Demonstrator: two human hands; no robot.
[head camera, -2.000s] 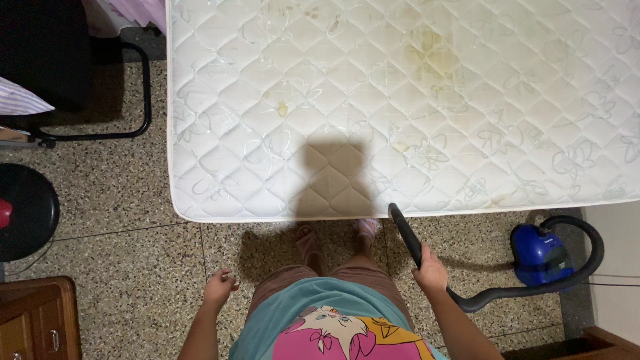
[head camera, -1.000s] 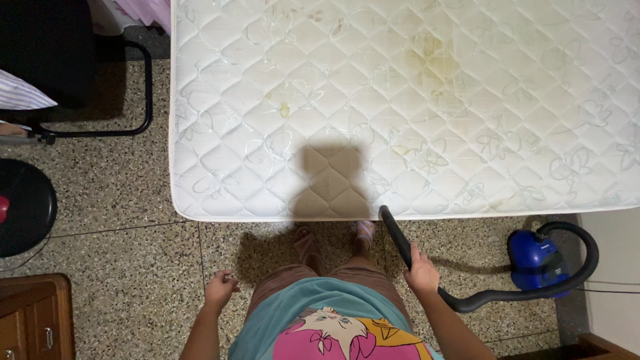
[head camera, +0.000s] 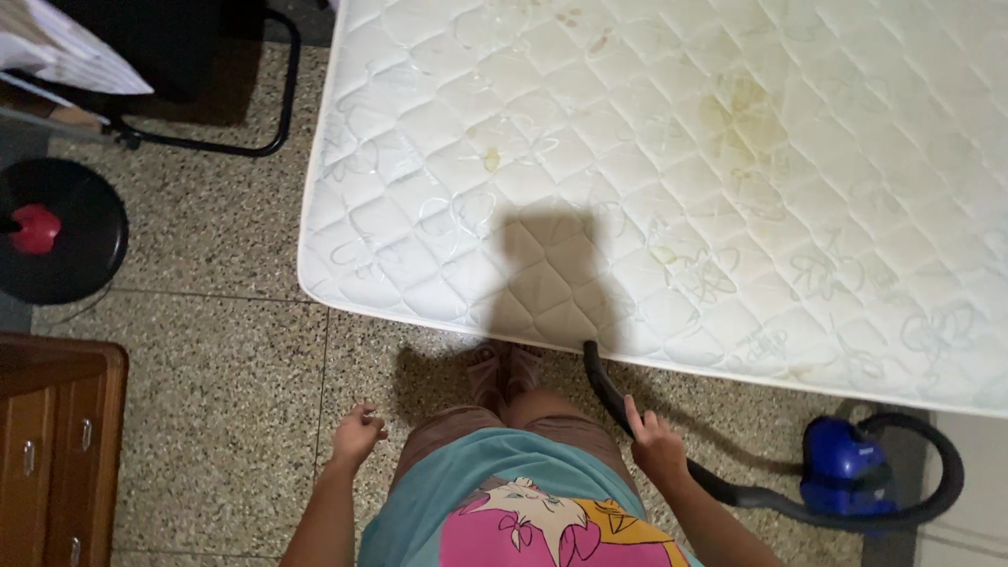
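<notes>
My right hand grips the black hose of a vacuum cleaner, whose open tip touches the near edge of a white quilted mattress. The hose runs back behind my forearm and loops round to the blue canister vacuum cleaner on the floor at the right. My left hand hangs over the floor beside my shorts, its fingers slightly curled, with nothing seen in it. Yellowish stains show on the mattress top, and my shadow falls across its near edge.
A wooden cabinet with drawers stands at the lower left. Above it are a round black object with a red centre and a black tubular frame with striped cloth near it. A pale wall is at the right, beyond the vacuum cleaner.
The hose tip, held in my right hand, has moved left along the mattress edge. My feet, apart before, are now close together. The view has shifted somewhat.
</notes>
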